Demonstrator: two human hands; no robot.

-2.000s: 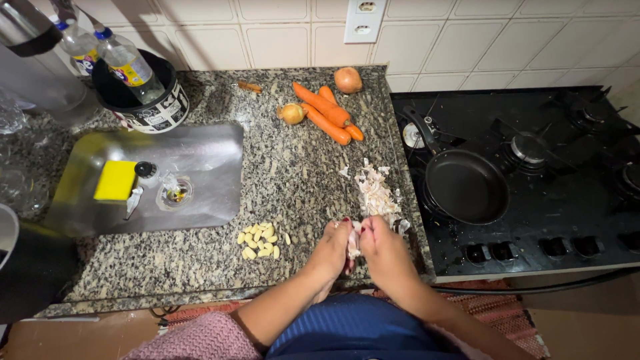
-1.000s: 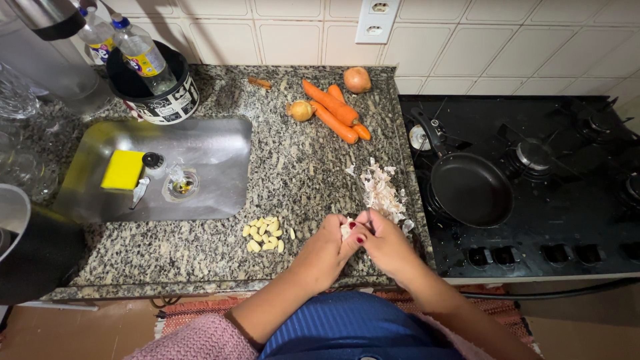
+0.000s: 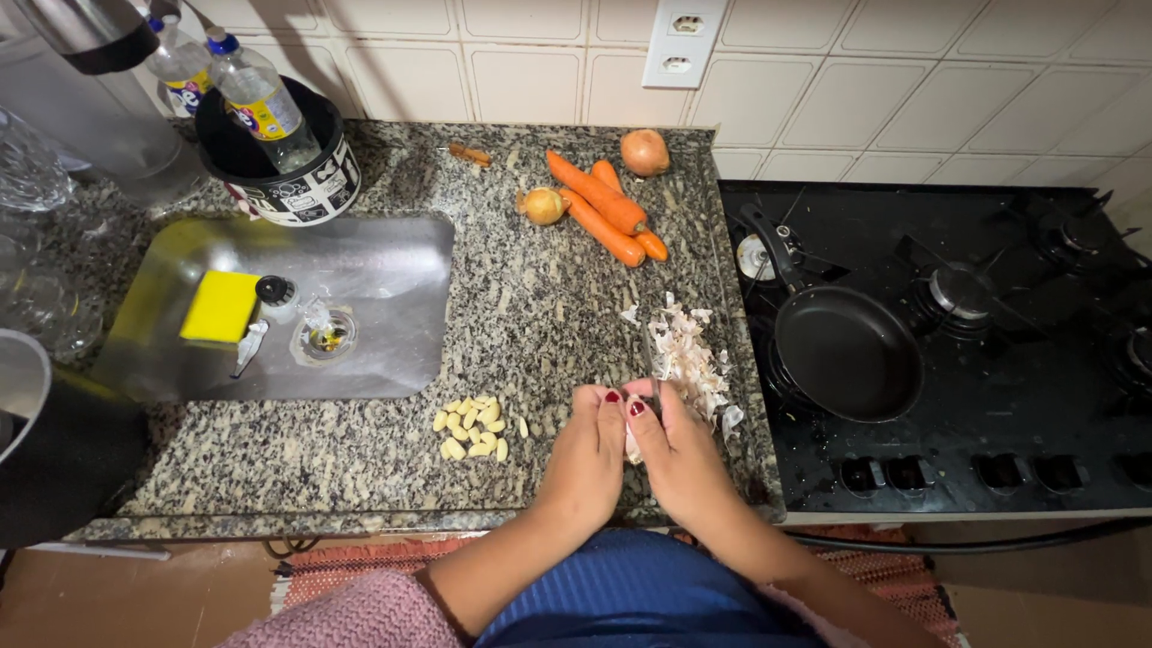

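My left hand (image 3: 589, 454) and my right hand (image 3: 673, 450) meet over the granite counter, thumbs nearly touching. Between them is a pale, papery garlic piece (image 3: 634, 443), mostly covered by the fingers. A thin knife blade (image 3: 650, 355) shows just beyond my right fingers. Behind and right of the hands lies a heap of garlic skins (image 3: 691, 351). Peeled garlic cloves (image 3: 474, 427) are grouped left of my left hand, one slightly apart. Farther back are several carrots (image 3: 603, 202), a small onion (image 3: 542, 206) and a larger onion (image 3: 645, 153).
At left, a steel sink (image 3: 396, 297) holds a yellow sponge (image 3: 220, 306). A black tub (image 3: 310, 193) with a plastic bottle (image 3: 261, 99) stands behind it. The black gas cooktop (image 3: 972, 405) at right bears a frying pan (image 3: 848, 355). A dark pot (image 3: 72, 459) stands front left.
Both hands remain together in front of the skins, but their fingers have shifted around the piece between them. The peeled cloves, carrots and onions have not moved.
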